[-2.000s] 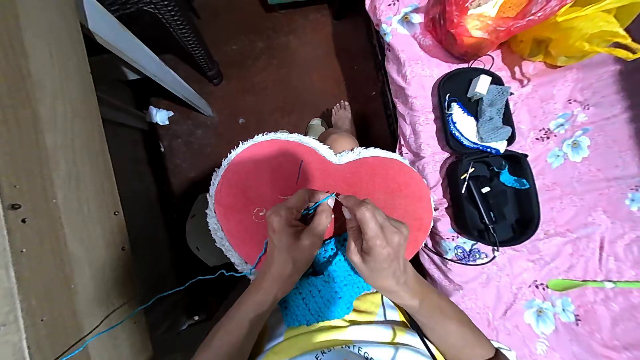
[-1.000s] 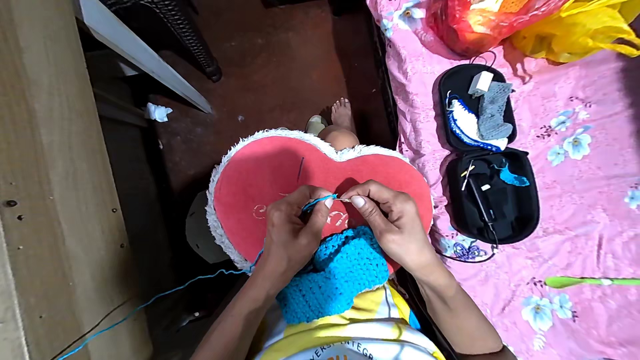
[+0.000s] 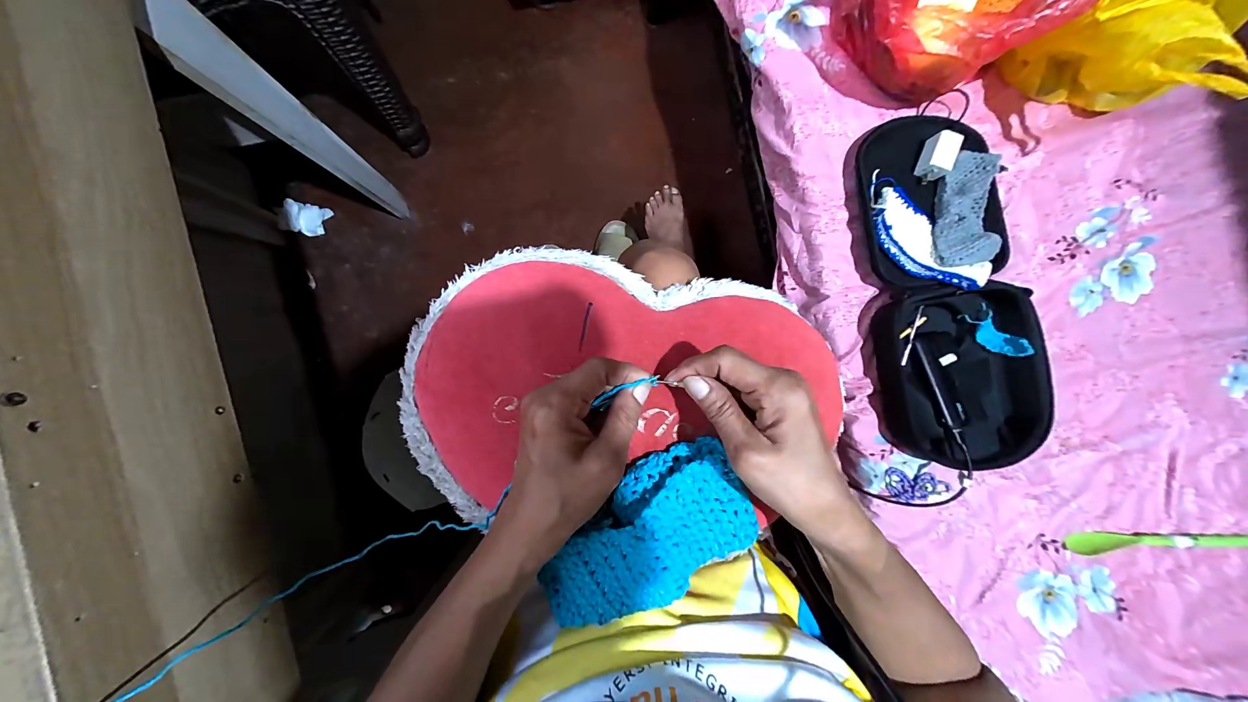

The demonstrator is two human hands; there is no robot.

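Over a red heart-shaped cushion (image 3: pixel 507 341) with white fluffy trim, my two hands meet, fingertips nearly touching. Blue yarn (image 3: pixel 624 386) is pinched between the thumb and index finger of my left hand (image 3: pixel 580 429). Between the thumb and fingers of my right hand (image 3: pixel 770 429) is a thin, light-coloured tool, perhaps a crochet hook, mostly hidden; its tip is at the yarn. A turquoise crocheted piece (image 3: pixel 653 536) lies in my lap below both hands. A blue strand (image 3: pixel 341 565) trails from it to the lower left. A dark needle-like pin (image 3: pixel 585 327) lies on the cushion.
On the pink flowered cloth (image 3: pixel 1121 409) at right are an open black case (image 3: pixel 1033 419) holding grey and blue-white crochet pieces, a green plastic utensil (image 3: pixel 1121 542), and red (image 3: pixel 877 49) and yellow (image 3: pixel 1111 58) plastic bags. A wooden board (image 3: pixel 78 292) stands at left, near a chair leg (image 3: pixel 361 78).
The turquoise piece has been shifted and spread a little to the right in my lap since the oldest frame. Both hands stay close together at the yarn, the right one turned slightly.
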